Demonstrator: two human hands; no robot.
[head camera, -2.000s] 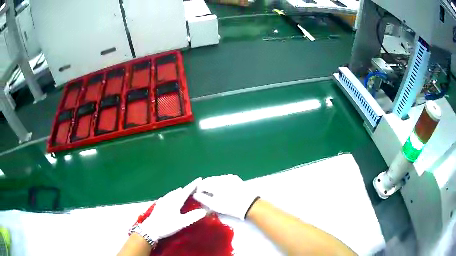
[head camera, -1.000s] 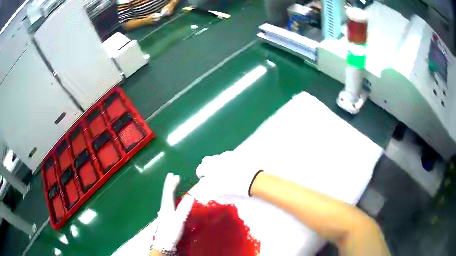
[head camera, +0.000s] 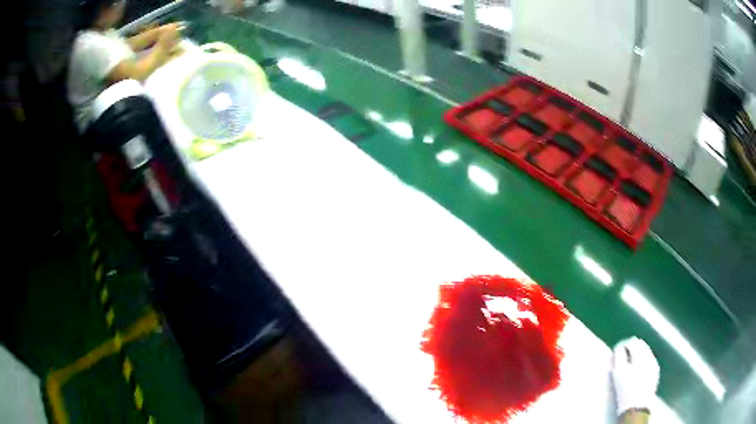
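Observation:
A heap of glossy red release film (head camera: 501, 348) lies on the white cloth (head camera: 331, 240), with ragged edges and a bright reflection on top. A white-gloved hand (head camera: 636, 377), apparently my right hand, is at the lower right, apart from the heap, near the cloth's edge by the green belt. It is small, blurred and cut off at the wrist; its fingers look bent, and whether it holds anything cannot be told. My left hand is not in view.
A red tray (head camera: 572, 157) with black frames stands across the green belt (head camera: 464, 199). A dark frame (head camera: 346, 120) lies on the belt. A yellow-green fan (head camera: 220, 103) stands on the cloth's far end. A person (head camera: 108, 62) is beyond it. White cabinets (head camera: 580, 50) stand opposite.
The view has swung left, bringing in the fan and a person. The machine has left the picture. Both hands were around the heap; now one shows, away from it.

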